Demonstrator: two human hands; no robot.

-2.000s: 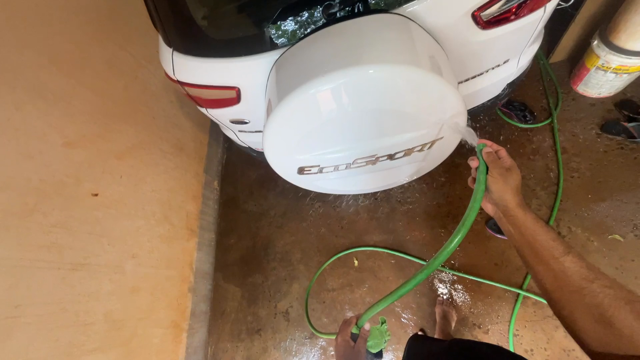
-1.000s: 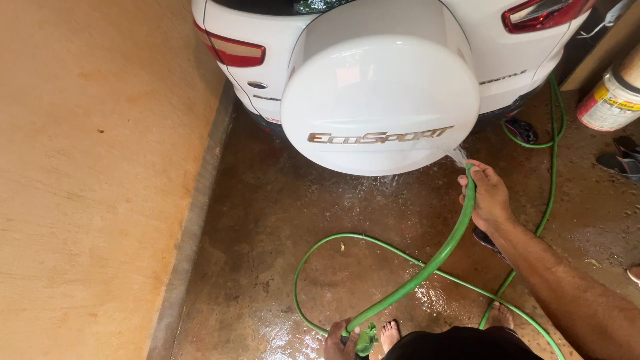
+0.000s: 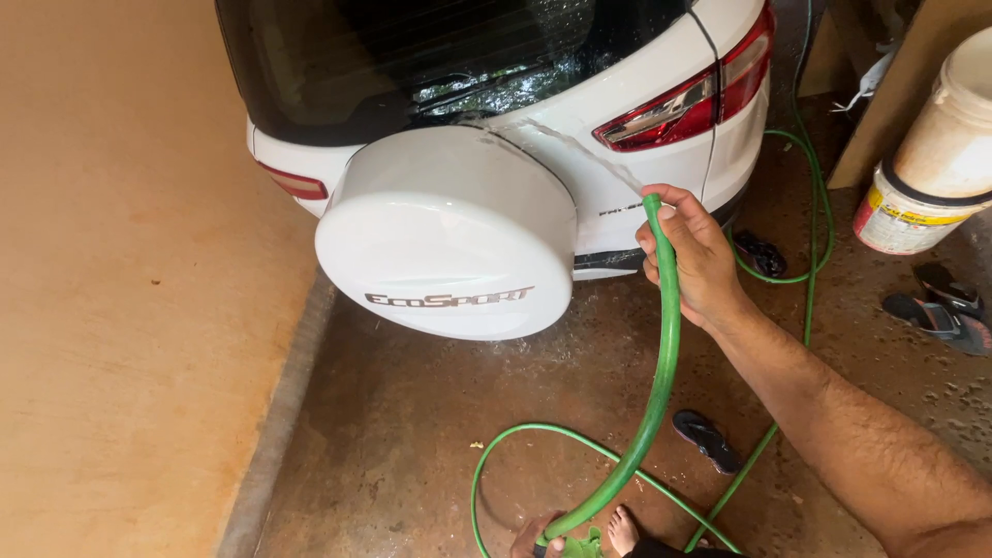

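My right hand [image 3: 690, 252] grips the open end of a green garden hose [image 3: 666, 341], raised beside the rear of a white Ford EcoSport [image 3: 535, 147]. A stream of water [image 3: 581, 151] runs from the hose tip up and left, onto the body between the rear window [image 3: 465, 62] and the white spare wheel cover [image 3: 442, 240]. At the bottom of the view my left hand [image 3: 537, 533] is closed around a lower part of the hose, partly cut off by the frame edge. Beside it is a green cloth-like thing [image 3: 583, 545], not clear enough to name.
An orange-tan wall [image 3: 139, 271] with a grey base strip runs along the left. Hose loops lie over the wet brown floor [image 3: 403, 418]. A black flip-flop [image 3: 706, 442] lies near my foot. Stacked plastic buckets [image 3: 914, 217], a leaning board [image 3: 883, 93] and more sandals [image 3: 938, 310] stand or lie right.
My right hand has raised the hose tip, and the water has moved from the lower right of the wheel cover to above it. The view has tilted up since a second ago.
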